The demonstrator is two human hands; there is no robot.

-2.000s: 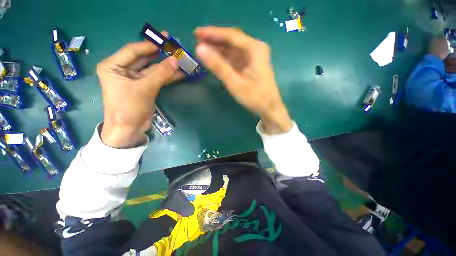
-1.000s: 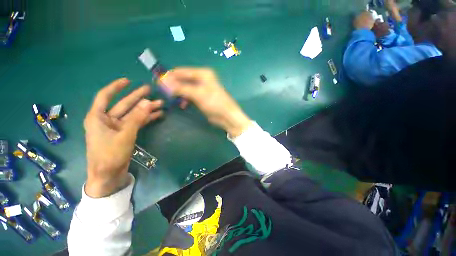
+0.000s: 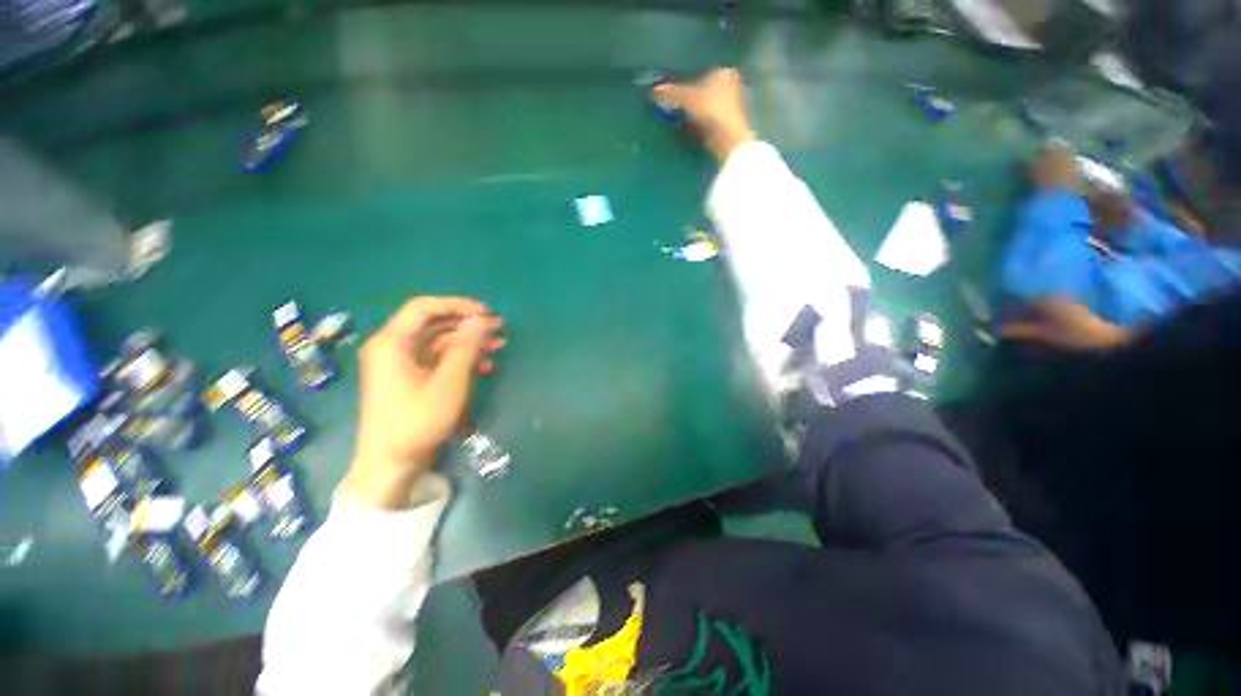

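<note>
My right hand [image 3: 710, 103] is stretched out to the far side of the green table. Its fingertips are on a small blue device unit [image 3: 664, 101], which is blurred and partly hidden by the fingers. My left hand [image 3: 419, 388] is over the near left part of the table with its fingers curled and apart, and it holds nothing. Another device unit [image 3: 485, 454] lies on the table just beside my left hand, partly hidden by it.
Several device units [image 3: 270, 401] lie clustered at the left, by a blue bin [image 3: 52, 351]. One unit [image 3: 274, 136] lies far left. A pale blue square [image 3: 593, 211], a loose assembly [image 3: 700, 248] and white paper [image 3: 913, 241] lie mid-table to right. A blue-sleeved coworker [image 3: 1056, 245] is at right.
My right hand has moved from near my left hand to the far side of the table with the unit. My left hand's fingers have curled in. The camera view has shifted.
</note>
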